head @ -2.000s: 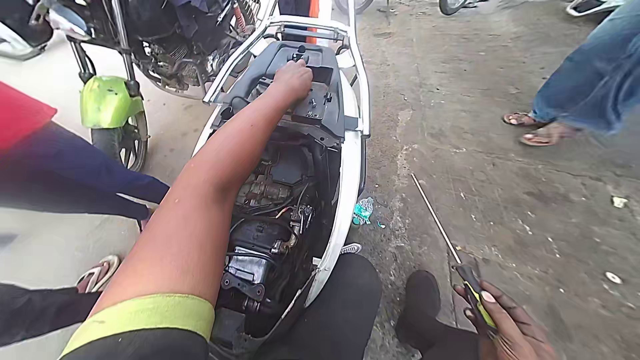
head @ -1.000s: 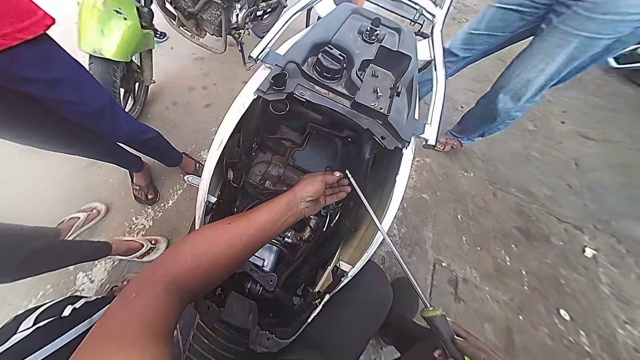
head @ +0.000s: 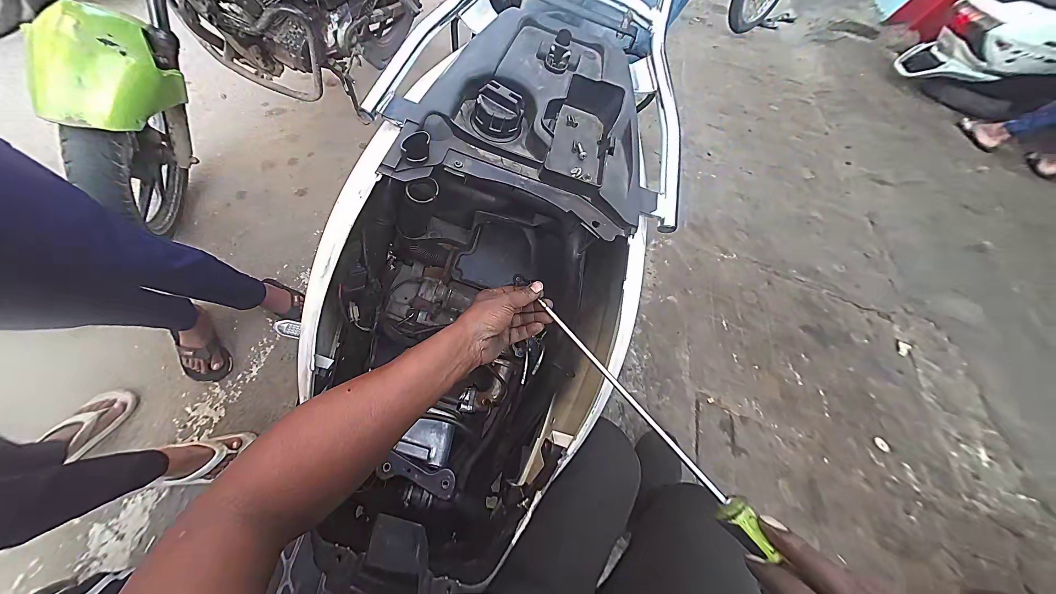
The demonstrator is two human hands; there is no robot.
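Note:
My right hand (head: pixel 796 557) grips the green and black handle of a long screwdriver (head: pixel 635 404). Its shaft slants up and left to the fingers of my left hand (head: pixel 507 318), which pinch together at the tip; whether a screw is between them I cannot tell. My left hand is over the opened engine bay of a white scooter (head: pixel 327 272). Ahead of it lies a black plastic tray panel (head: pixel 528 49) with a round black cap (head: pixel 497 110) and a recess holding several small screws (head: pixel 577 148). Below my left hand, the engine (head: pixel 425 441) and cables partly show.
A metal grab rail (head: pixel 667 124) borders the panel. At left stand people in sandals (head: pixel 202 355) and a motorcycle with a green front fender (head: pixel 99 66). Another scooter (head: pixel 1006 41) and a person's feet (head: pixel 986 132) are at far right, on rough concrete ground.
My left hand has come back from the tray panel to the screwdriver's tip over the engine bay. The screwdriver has moved in with my right hand. The view has shifted closer to the scooter.

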